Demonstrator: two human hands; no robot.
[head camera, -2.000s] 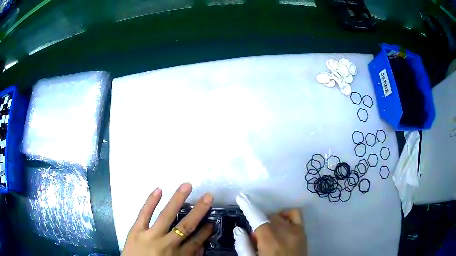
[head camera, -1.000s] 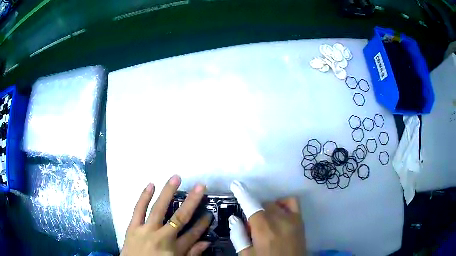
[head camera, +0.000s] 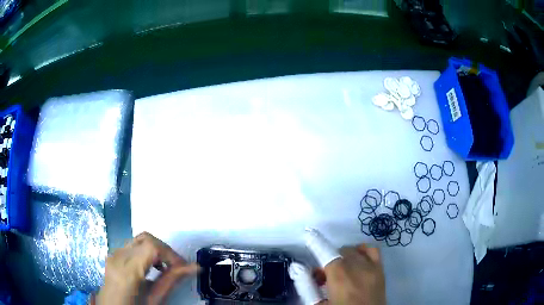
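Observation:
A black housing (head camera: 247, 275) with recesses and a round centre opening lies on the white mat (head camera: 238, 161) at the bottom middle. My left hand (head camera: 146, 271) is at its left side, fingers bent and blurred, a fingertip close to its left edge; whether it touches cannot be told. My right hand (head camera: 349, 274), with white finger cots on two fingertips, is at its right edge, the lower fingertip over or against that edge. Thin black sealing rings (head camera: 382, 226) lie piled to the right, with looser ones above them. I cannot see a ring in either hand.
A blue bin (head camera: 456, 113) of black rings stands at the upper right, white finger cots (head camera: 399, 95) beside it. A crumpled white wipe (head camera: 481, 208) lies below the bin. Clear wrapped packs (head camera: 80, 146) and a blue tray (head camera: 22, 173) are at left. The green conveyor (head camera: 238, 53) runs beyond.
My left hand has moved left off the housing, uncovering its centre and left side. My right hand has shifted slightly right. The view has tilted a little.

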